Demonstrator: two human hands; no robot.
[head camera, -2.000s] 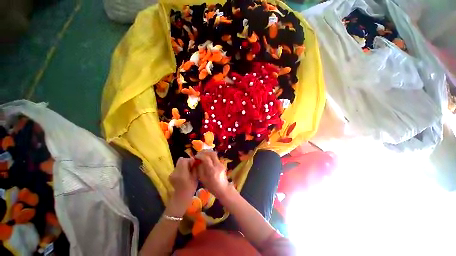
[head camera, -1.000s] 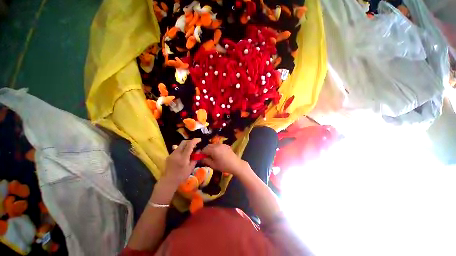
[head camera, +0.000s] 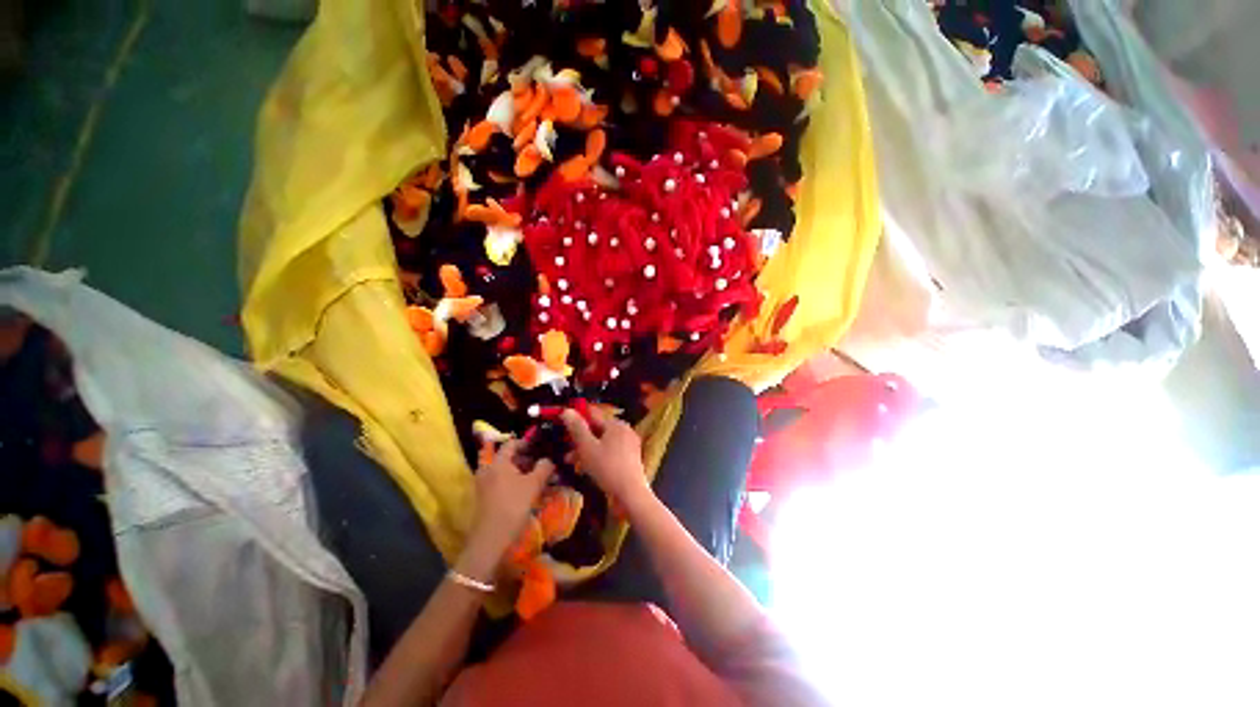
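Observation:
My right hand (head camera: 608, 449) has its fingertips closed on a small red accessory (head camera: 558, 412) with a white dot at its left end. My left hand (head camera: 511, 486) is just left and lower, fingers bent over black plush; a bit of red shows at its fingertips, but its grip is unclear. Both hands are at the near end of a yellow woven sack (head camera: 321, 228). In it, a pile of red accessories (head camera: 629, 256) with white dots lies on black plush pieces with orange and white parts (head camera: 553, 104).
A greyish-white woven sack (head camera: 207, 477) with more toys is at the left. A shiny white plastic-lined sack (head camera: 1023, 207) is at the upper right. A red shape (head camera: 836, 421) lies beside my right knee (head camera: 712, 449), partly lost in strong glare. Green floor shows at the upper left.
The red piece between my hands now shows its white dot, by my right fingertips. My left hand has moved slightly down and right; my right hand is more upright. The view has shifted slightly.

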